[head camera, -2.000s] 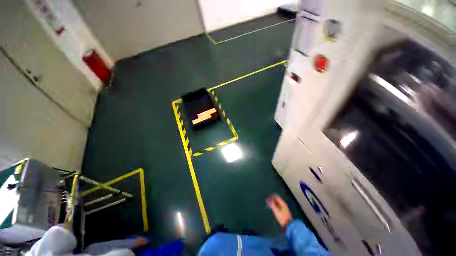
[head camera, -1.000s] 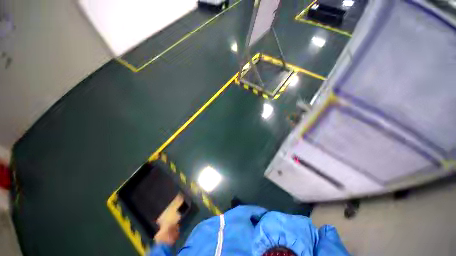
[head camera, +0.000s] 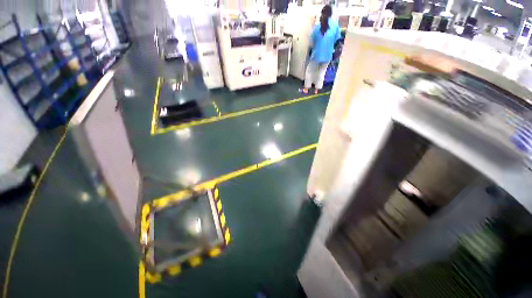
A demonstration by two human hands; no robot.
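Neither of my hands is in the picture. Nearest in front of me on the right is a white machine cabinet (head camera: 335, 273) with a large dark opening (head camera: 402, 204); the view is blurred there. Inside the opening are brownish and grey shapes that I cannot make out. On top of the cabinet lie blurred items (head camera: 461, 96), with a brown strip at their back edge.
A white standing board (head camera: 108, 148) on a metal base frame stands on the left inside yellow-black floor tape. Beyond are a black bin (head camera: 181, 113), a white machine (head camera: 249, 67), a person in a blue top (head camera: 323, 43) and blue shelving (head camera: 44, 75).
The view has moved forward and lifted towards the aisle. The standing board is nearer. My hand, the blue sleeves and the near black bin have left the picture; an open cabinet now shows at right.
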